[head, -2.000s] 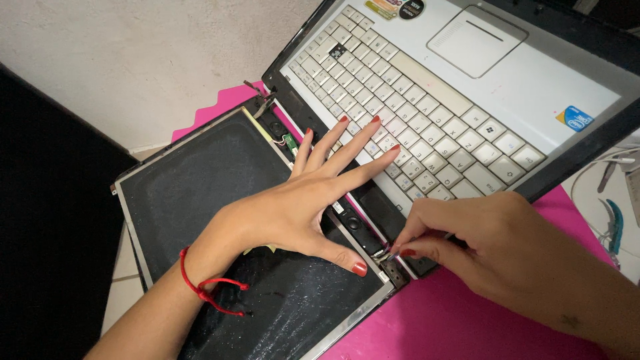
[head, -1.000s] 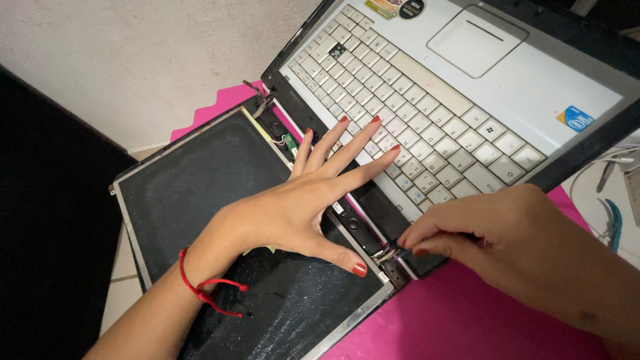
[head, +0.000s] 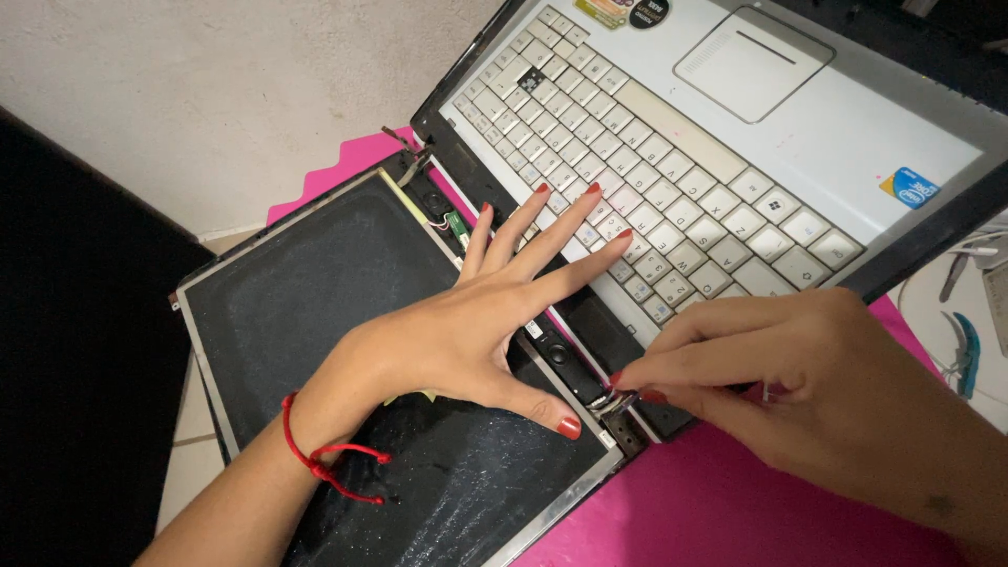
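Observation:
An opened laptop lies tilted across the view, its white keyboard [head: 622,173] at the upper right and its bare display panel [head: 315,260] in a metal frame at the lower left. Spread flat, my left hand [head: 488,315] rests over the panel's inner edge, fingertips on the keyboard's edge, thumb on the panel. It holds nothing. My right hand [head: 756,386] pinches thin cables [head: 618,403] between thumb and forefinger at the hinge corner [head: 628,433], beside a small round speaker [head: 558,354]. The pinched ends are hidden by the fingertips. A small green circuit board [head: 457,227] shows near my left fingers.
Beneath the laptop lies a pink sheet [head: 677,504]. Blue-handled pliers [head: 967,354], tweezers [head: 954,276] and a white cable lie at the far right. A rough wall [head: 236,94] stands behind, and a black surface [head: 79,354] fills the left side.
My right hand has shifted slightly at the hinge corner, its fingertips still close to the cables. My left hand has stayed where it was.

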